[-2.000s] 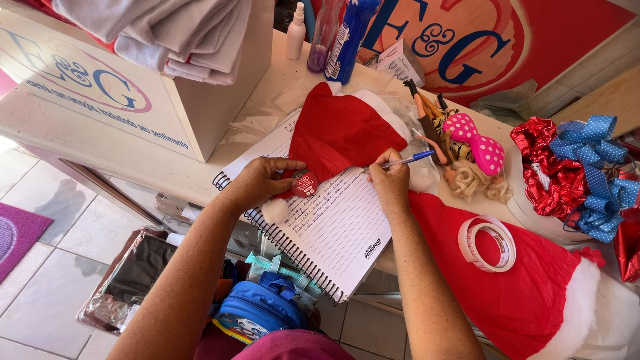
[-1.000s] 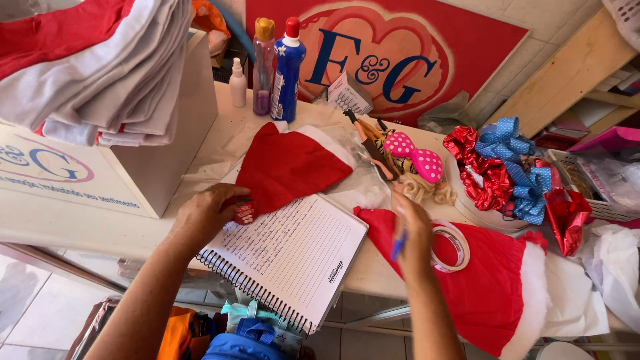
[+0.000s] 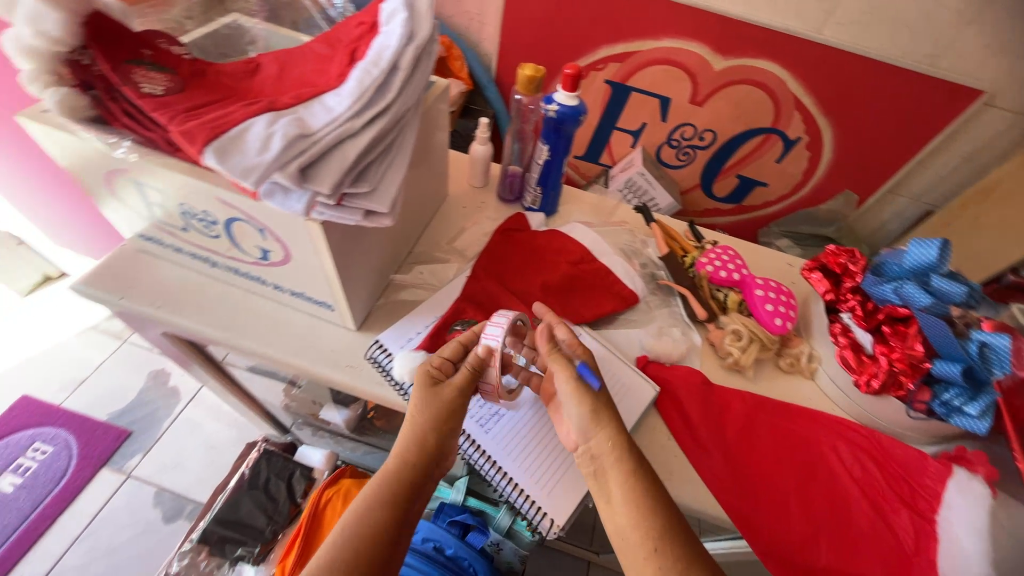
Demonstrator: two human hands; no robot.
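Note:
My left hand (image 3: 454, 372) grips a roll of adhesive tape (image 3: 491, 360) by its left side, over an open spiral notebook (image 3: 536, 448) with handwriting. My right hand (image 3: 572, 376) is at the roll's right side, fingertips close to it, with a blue pen (image 3: 588, 375) lodged in the hand. Whether the right fingers touch the tape is hard to tell. Behind the hands, a small red Santa hat (image 3: 536, 276) with white trim lies across the notebook's upper part. To the right, a larger red Santa hat (image 3: 784, 456) lies over the counter's front edge.
Folded red and white stockings (image 3: 264, 104) rest on a white box (image 3: 384, 224) at left. Bottles (image 3: 552, 144) stand at the back. Dolls (image 3: 740, 320) with a pink polka-dot bow and a tub of red and blue ribbon bows (image 3: 888, 336) are at right. Bags (image 3: 456, 544) sit below the counter (image 3: 272, 328).
The tape roll, earlier lying on the larger hat, is now held up over the notebook. My left hand has left the small hat. The right hand has come back beside the left, still with the pen.

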